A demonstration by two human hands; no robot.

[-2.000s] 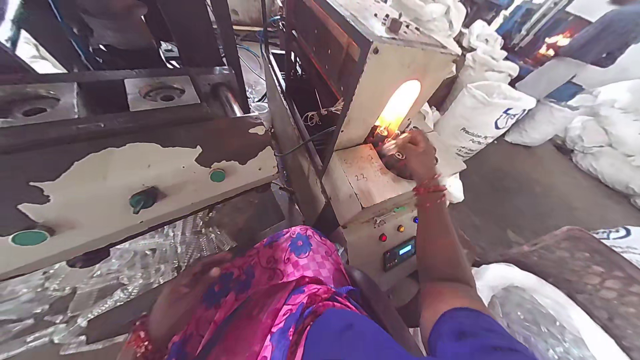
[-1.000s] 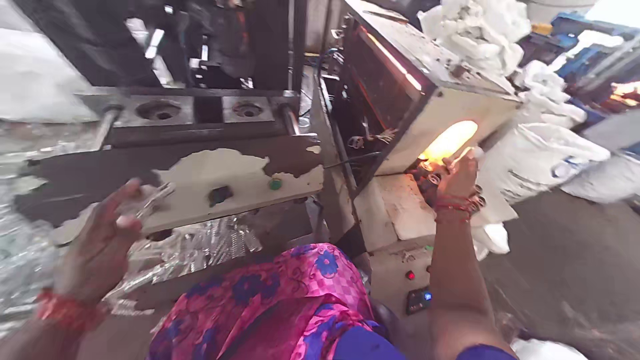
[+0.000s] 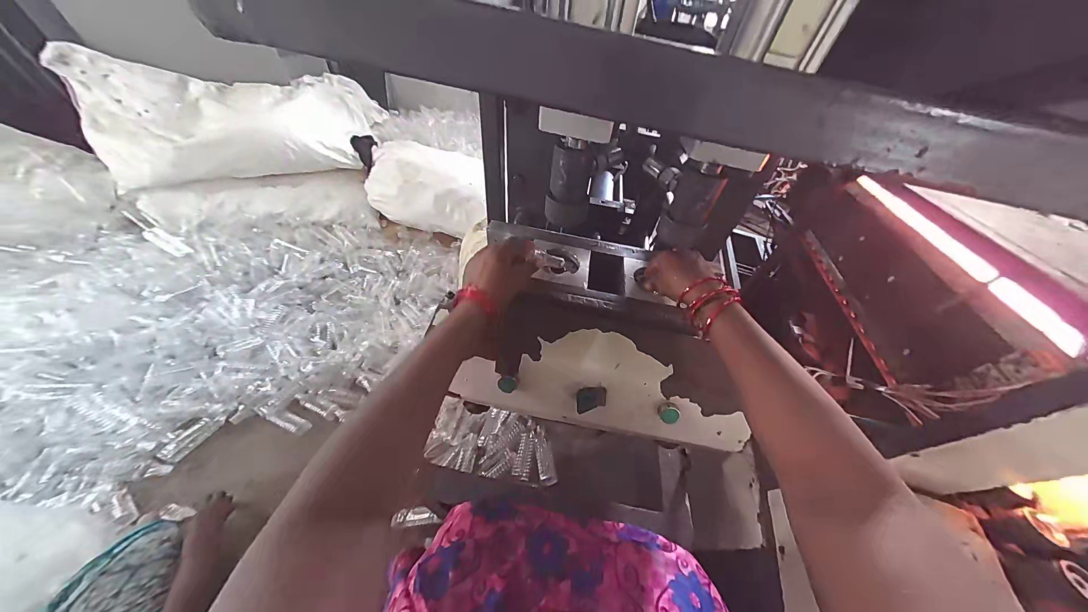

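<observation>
My left hand is at the left hole of the machine's metal plate, its fingers closed on a small clear plastic piece. At the plate's right hole is my right hand, fingers bent down; whether they hold anything is hidden. Two black cylindrical machine heads stand just behind the plate. Below it, the worn front panel bears a dark knob between two green buttons.
Clear ribbed plastic pieces cover the floor at left, beside white sacks. More pieces lie under the panel. A steel beam crosses above my hands. At lower right glows a heater opening. A person's foot shows at lower left.
My right hand has left the glowing heater opening and is now at the plate's right hole. My left hand has moved to the left hole. The view has swung left.
</observation>
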